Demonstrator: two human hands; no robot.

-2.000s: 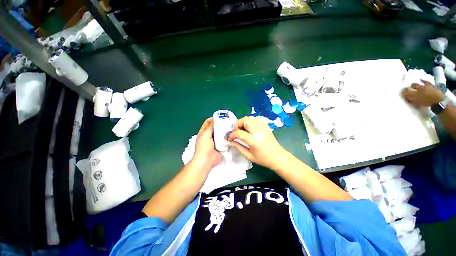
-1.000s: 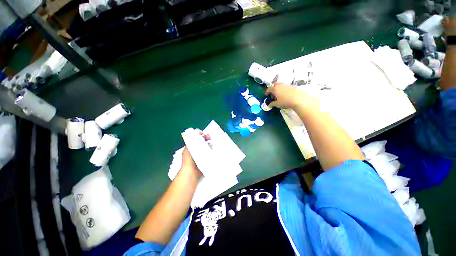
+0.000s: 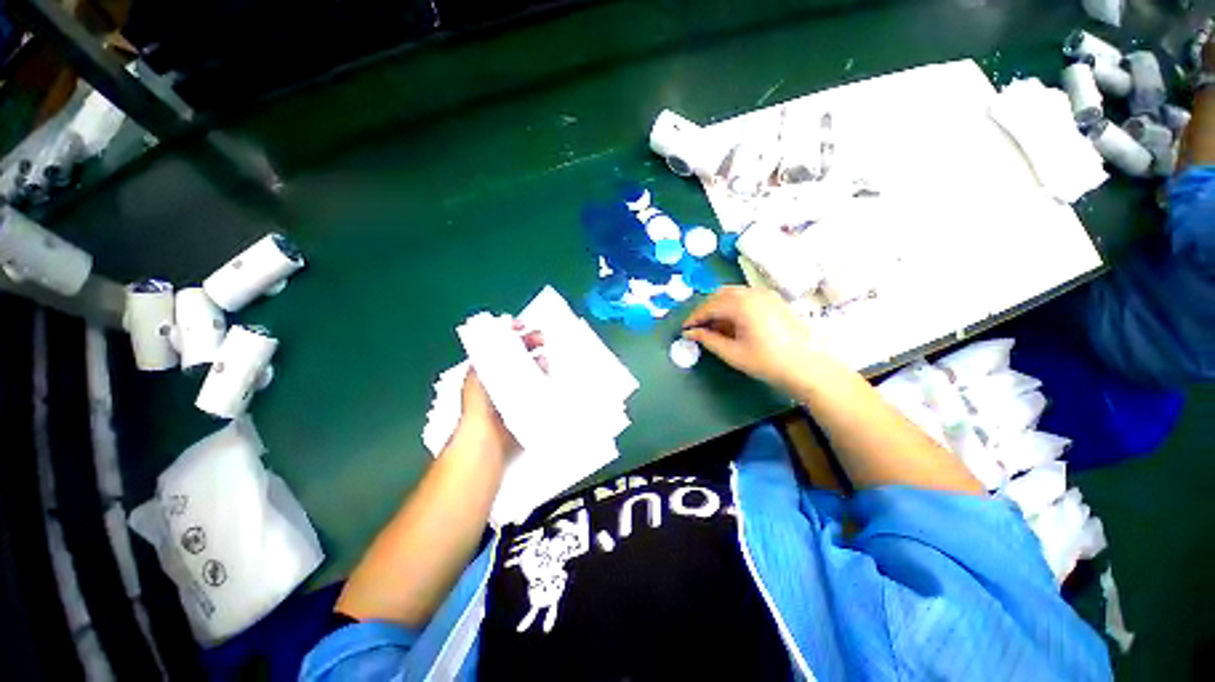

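My left hand [image 3: 482, 410] grips a white cylindrical unit [image 3: 513, 382] over the fanned stack of flat white sleeves [image 3: 576, 340]; its fingertips show past the unit's upper right side. My right hand [image 3: 757, 336] is right of the unit, its fingertips pinching a small round white disc [image 3: 685, 352] low over the green bench. A loose pile of blue and white discs [image 3: 666, 251] lies beyond my right hand. The unit's end details are hidden from view.
More white units [image 3: 253, 272] lie at left, by a printed poly bag [image 3: 229, 533]. A pale board [image 3: 933, 227] with small fittings is at right, wrapped units [image 3: 993, 400] below it. Another person's blue sleeve [image 3: 1162, 287] is at the right edge.
My left hand has turned the unit so its plain white side shows. My right hand has left the unit, reached to the disc pile and come back nearer with a disc.
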